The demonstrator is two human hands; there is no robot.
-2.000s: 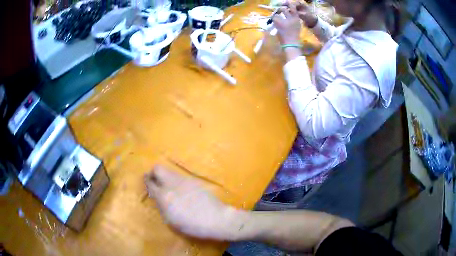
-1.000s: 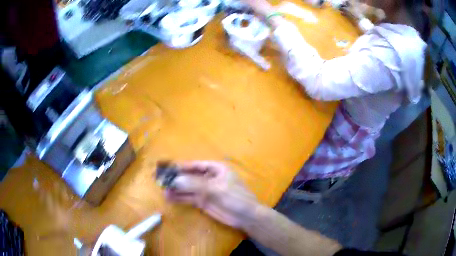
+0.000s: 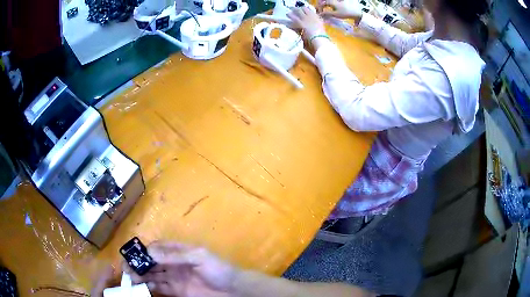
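My right hand [image 3: 189,271] is at the bottom of the view, fingers pointing left, slightly blurred. It holds a black button pad [image 3: 138,255] at its fingertips, with pale marks on the face that shows. A white housing [image 3: 126,290] lies just below the pad, mostly cut off by the bottom edge; a short white arm points up from it. A faint skin-toned blur left of the housing may be part of my left hand, but it is too unclear to tell.
The silver screw feeder [image 3: 93,177] stands at left. White housings [image 3: 206,37] stand at the back; one [image 3: 278,49] is near the seated worker [image 3: 383,104] at right. A black pile [image 3: 116,8] is at back left, another dark heap [image 3: 7,282] at lower left.
My right hand has moved down and left with the black pad, now beside the white housing. The housing sits lower in view. The other worker's hands are visible again at the back.
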